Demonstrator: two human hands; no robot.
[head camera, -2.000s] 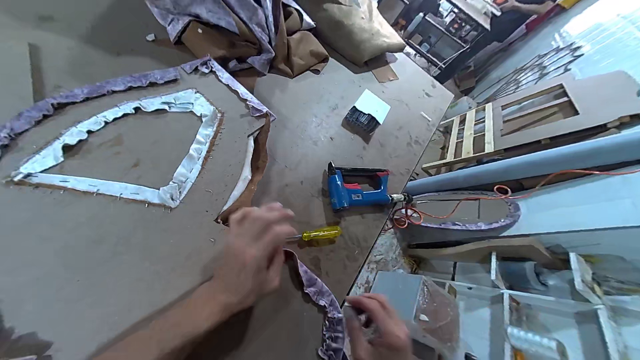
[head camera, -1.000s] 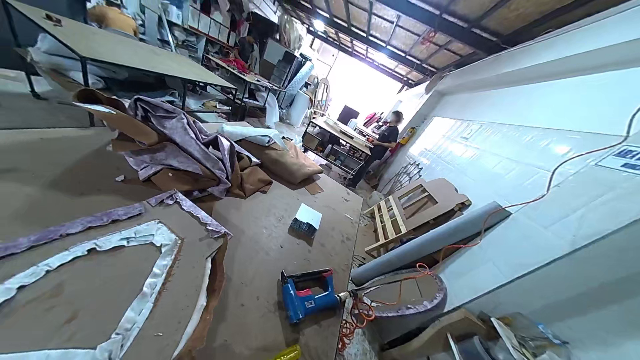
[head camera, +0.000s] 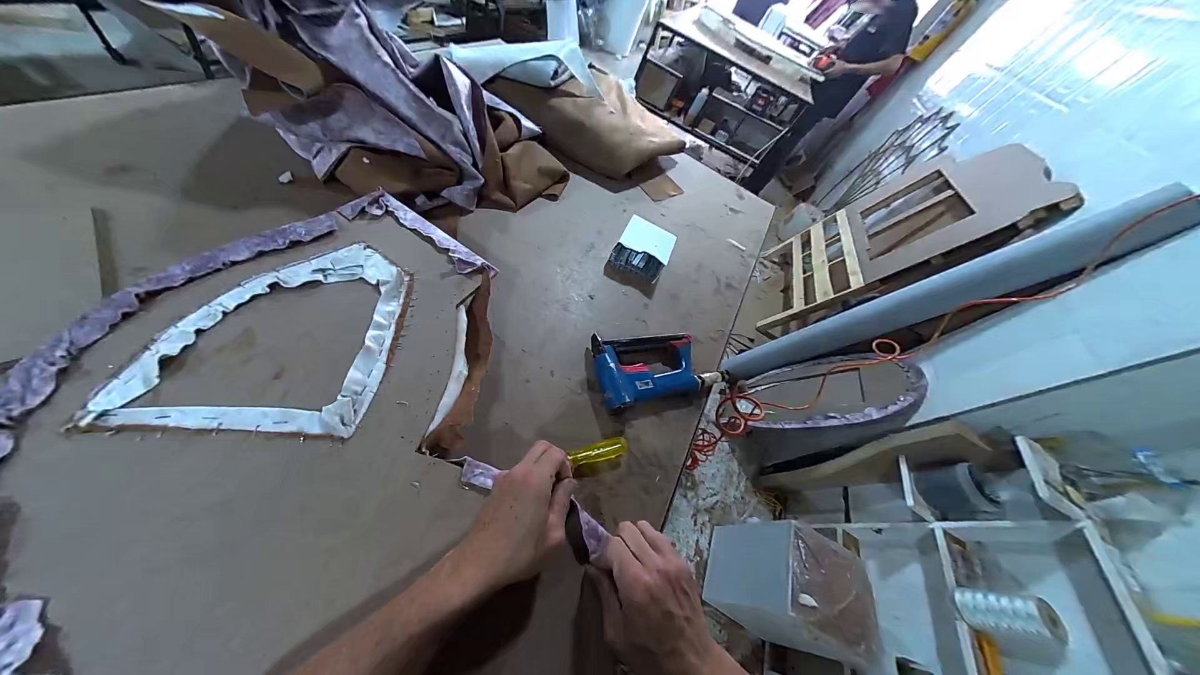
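My left hand (head camera: 534, 511) pinches the purple velvet edge strip (head camera: 481, 473) of a flat upholstered panel (head camera: 281, 525) at bottom centre. My right hand (head camera: 652, 586) grips the same strip a little to the right, with a short folded stretch between the hands. Just beyond my left hand lies a yellow screwdriver handle (head camera: 597, 454); its shaft is hidden. A blue pneumatic staple gun (head camera: 647, 368) rests on its side farther off. White fabric (head camera: 225, 421) is stapled around a curved opening at left, and brown backing (head camera: 469, 366) shows at the panel's notch.
A box of staples (head camera: 644, 247) stands beyond the staple gun. Crumpled purple fabric (head camera: 375, 103) is heaped at the back. An orange air hose (head camera: 741, 412) coils past the table's right edge, near a grey roll (head camera: 937, 291) and a divided shelf (head camera: 937, 525). A person (head camera: 867, 56) is far off.
The view swung up and came back down. Two seconds ago my hands were farther apart along the strip; now they are close together, both on it. The staple gun lies as before.
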